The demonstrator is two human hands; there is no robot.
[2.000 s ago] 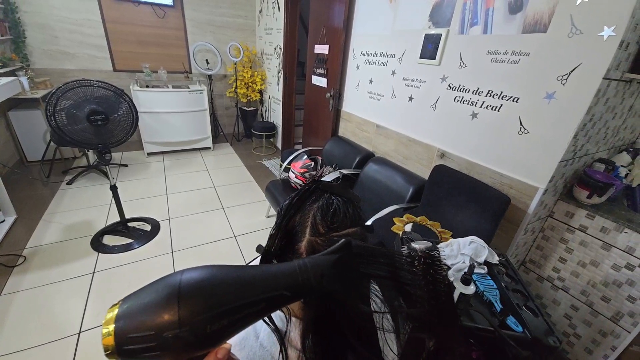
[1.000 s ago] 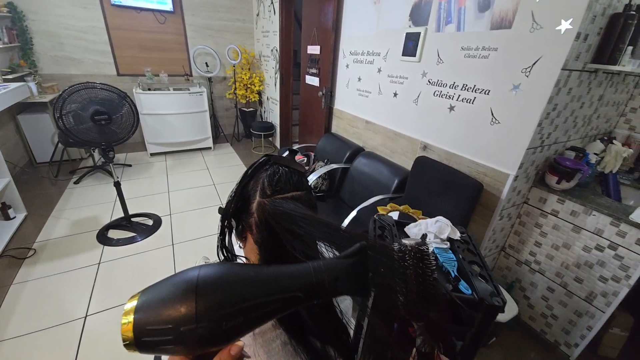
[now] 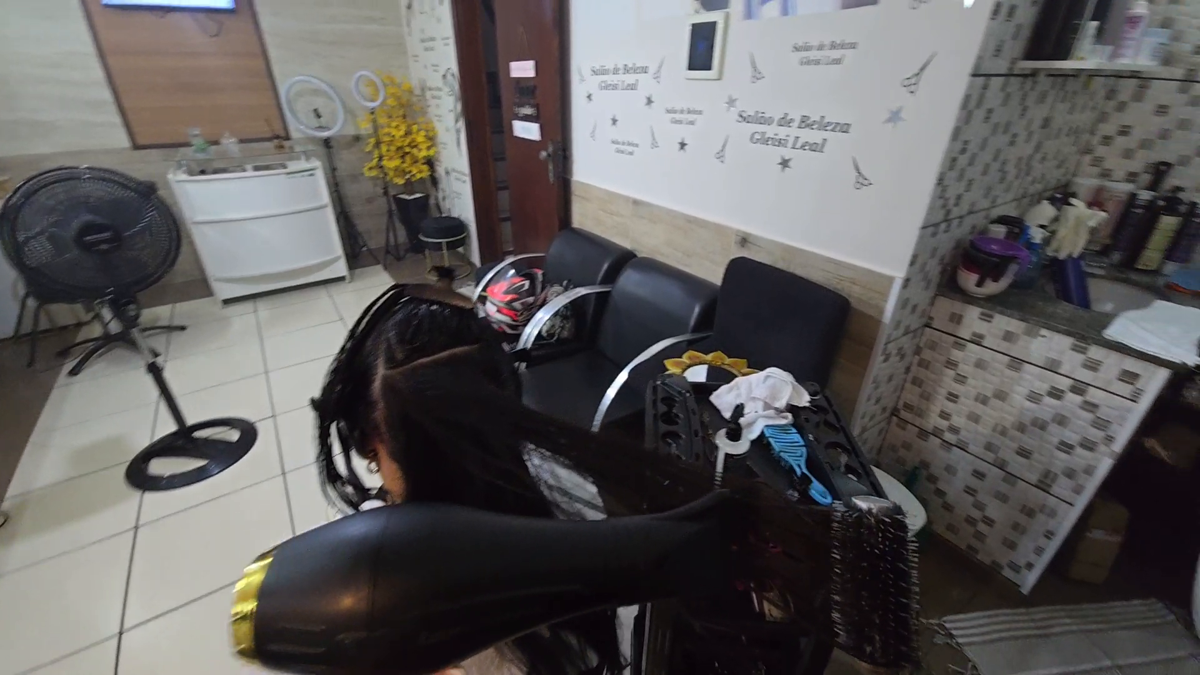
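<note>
A black hair dryer with a gold rear ring lies across the lower view, its nozzle pointing right. Only a sliver of my left hand shows beneath it, at the bottom edge, holding the dryer. A seated person's long dark hair is parted, with wet-looking strands over the front. One section stretches right, past the nozzle, to a round bristle brush. The brush stands roughly upright at the lower right, its handle out of view. My right hand is out of view.
Behind the brush, a black trolley holds a blue vented brush and white cloth. Black chairs line the wall. A pedestal fan stands left; a tiled counter stands right.
The round brush has moved right, away from the head, with the hair section drawn out along it. The dryer's nozzle has followed to the right. The view has turned right.
</note>
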